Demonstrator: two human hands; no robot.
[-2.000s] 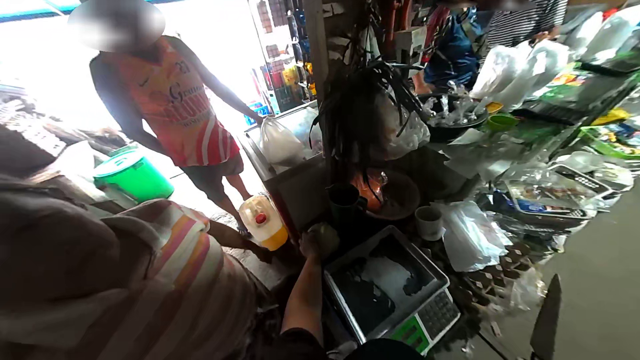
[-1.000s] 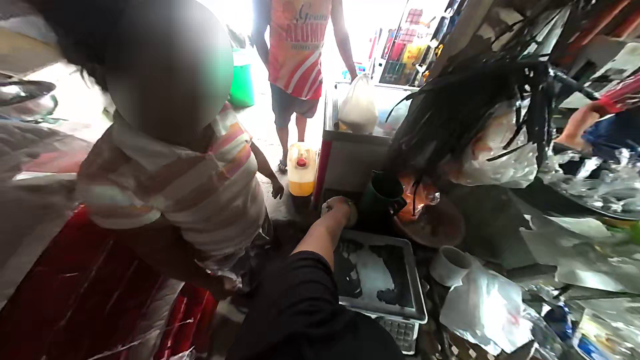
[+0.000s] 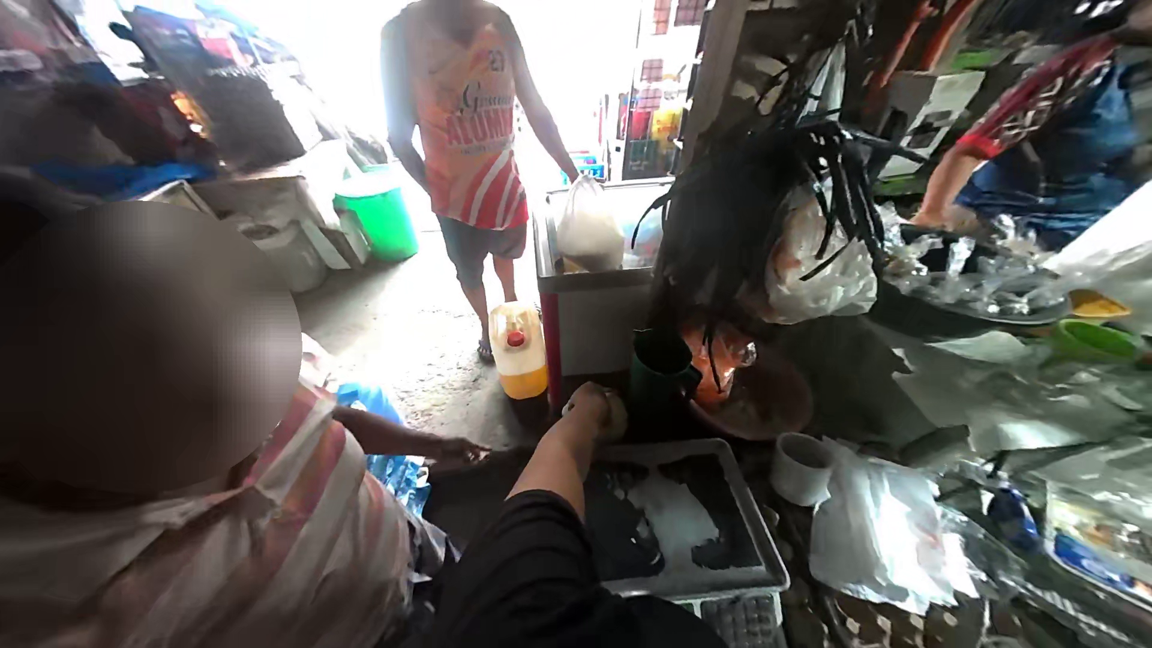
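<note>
One bare arm in a black sleeve reaches forward from the bottom centre, past the scale; I take it for my left hand [image 3: 589,405]. It is closed around a pale, roundish thing, too dark to name. Just beyond the near end of the hand lies the worn metal tray of a digital scale [image 3: 684,513], its keypad at the near edge. A dark green pitcher [image 3: 661,369] stands right of the hand, beside a reddish basin [image 3: 765,396]. Left of it, a plastic jug with a red cap [image 3: 519,351] holds yellow-orange liquid. My right hand is out of view.
A person in a striped shirt [image 3: 306,513] is close on the left, one hand near the scale. Another person [image 3: 468,117] holds a white plastic bag [image 3: 589,225] on a case. Plastic bags [image 3: 882,522] and a white cup [image 3: 803,468] lie right. Black strips hang above the basin.
The view has swung left since two seconds ago. The striped-shirted person's hand now reaches toward the scale. My visible hand stays beside the pitcher, beyond the scale.
</note>
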